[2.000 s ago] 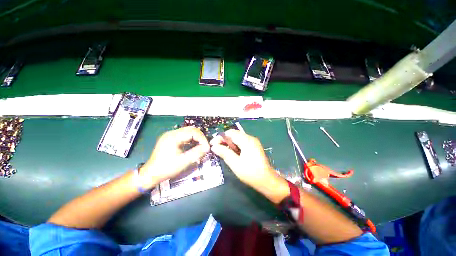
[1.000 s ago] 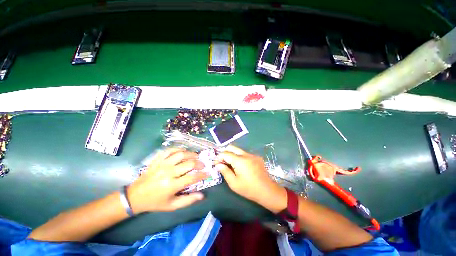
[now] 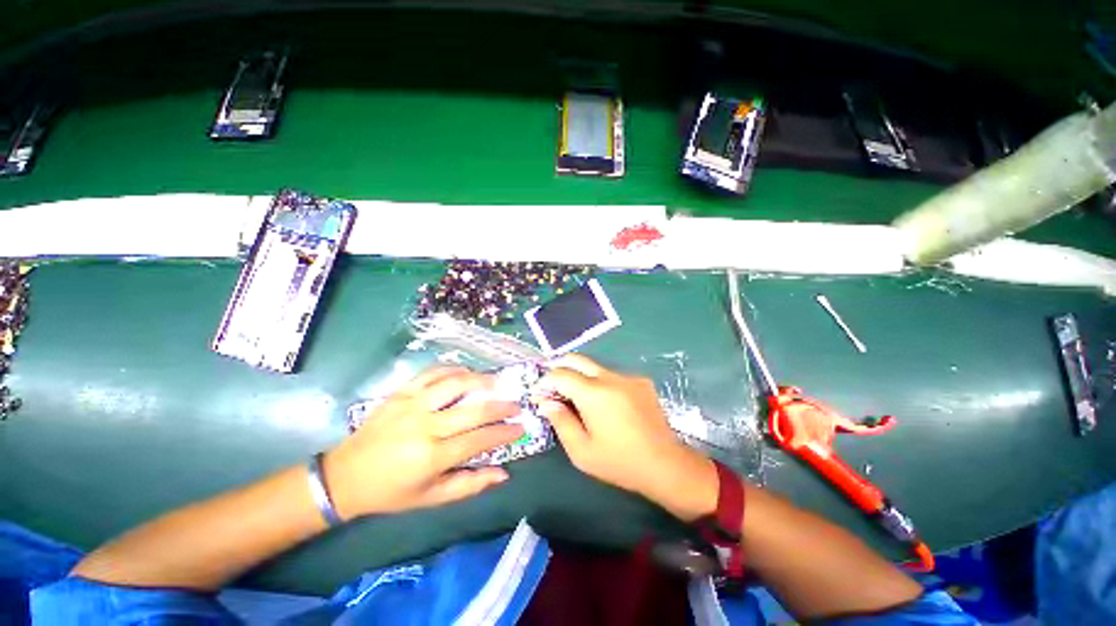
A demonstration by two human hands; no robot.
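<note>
An open phone mid-frame [image 3: 529, 438] lies on the mat, mostly hidden under my hands. My left hand [image 3: 422, 443] lies flat across it with fingers spread, steadying it. My right hand [image 3: 618, 428] is at its right end with thumb and index finger close together; whether they pinch something small cannot be told. A pile of camera modules [image 3: 496, 291] lies behind my hands. A dark pad with a white border [image 3: 573, 318] lies beside the pile. Clear film strips [image 3: 471, 338] lie between the pile and my hands.
Another open phone [image 3: 284, 287] leans over the white strip [image 3: 490, 232] at left. An orange-red blow gun [image 3: 822, 446] and a thin pale stick [image 3: 841, 324] lie right. Phones sit along the belt [image 3: 404, 141]. A tape-wrapped pipe [image 3: 997, 196] crosses upper right.
My hands were raised together over the pile and have come down onto the phone. The dark white-bordered pad now lies visible on the mat. The belt phones appear farther right.
</note>
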